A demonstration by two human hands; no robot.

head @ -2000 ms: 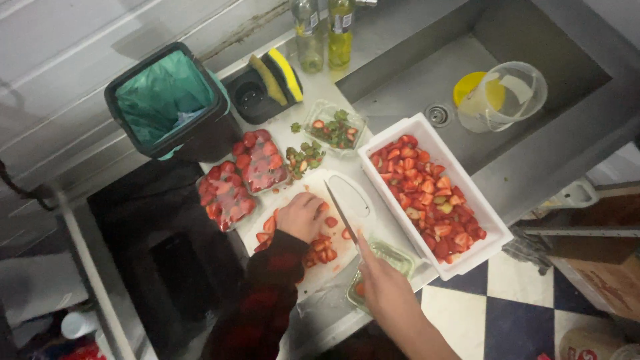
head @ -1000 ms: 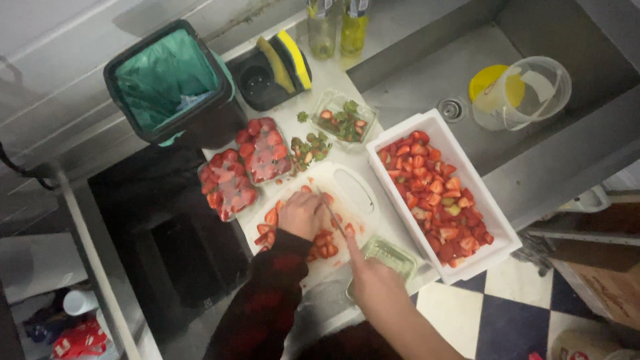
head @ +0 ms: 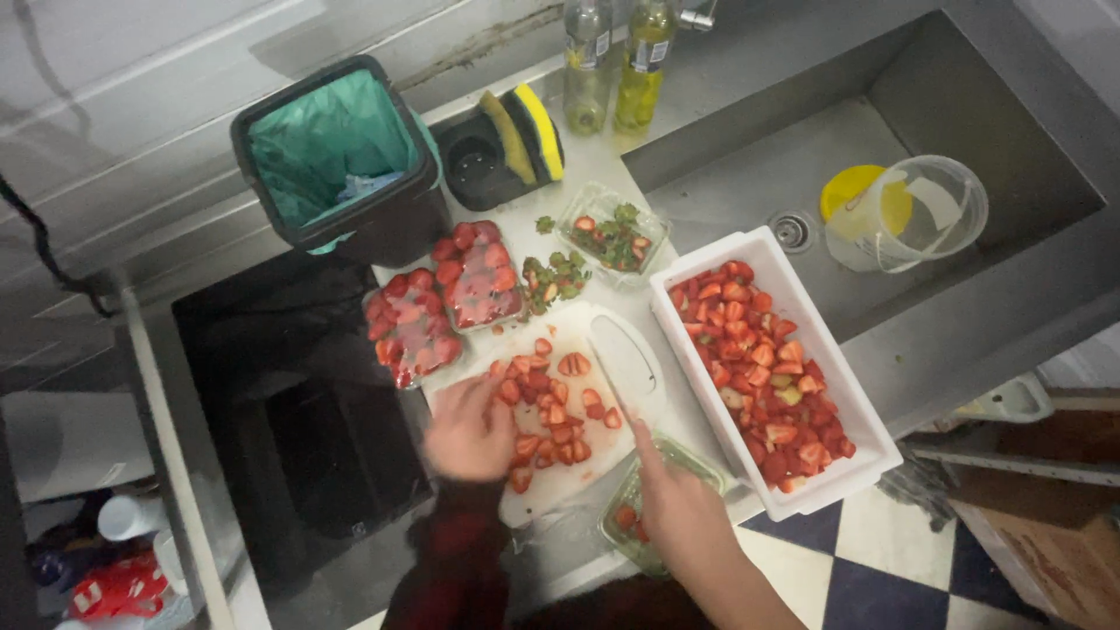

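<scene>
Cut strawberries (head: 553, 407) lie across a white plastic cutting board (head: 573, 486). My left hand (head: 472, 429), somewhat blurred, is at the board's left edge beside the pieces; whether its fingers hold anything is unclear. My right hand (head: 669, 490) grips a knife (head: 618, 381), its blade pointing up the board, right of the pieces. Under my right hand sits a clear punnet (head: 623, 534) with a few strawberries. A white tub (head: 770, 372) of cut strawberries stands to the right. Two full punnets (head: 411, 325) (head: 477, 276), loose green tops (head: 555, 278) and a punnet of tops (head: 612, 234) lie beyond the board.
A black bin (head: 341, 157) with a green liner stands back left, beside a black holder (head: 472, 166) with sponges. Two glass bottles (head: 643, 74) (head: 586, 70) stand at the wall. The sink (head: 726, 201) holds a clear bucket (head: 927, 214) and a yellow lid (head: 853, 192).
My left hand has moved left, off the middle of the board, uncovering more cut pieces. The knife, at my left fingers one second ago, is now apart from them to the right.
</scene>
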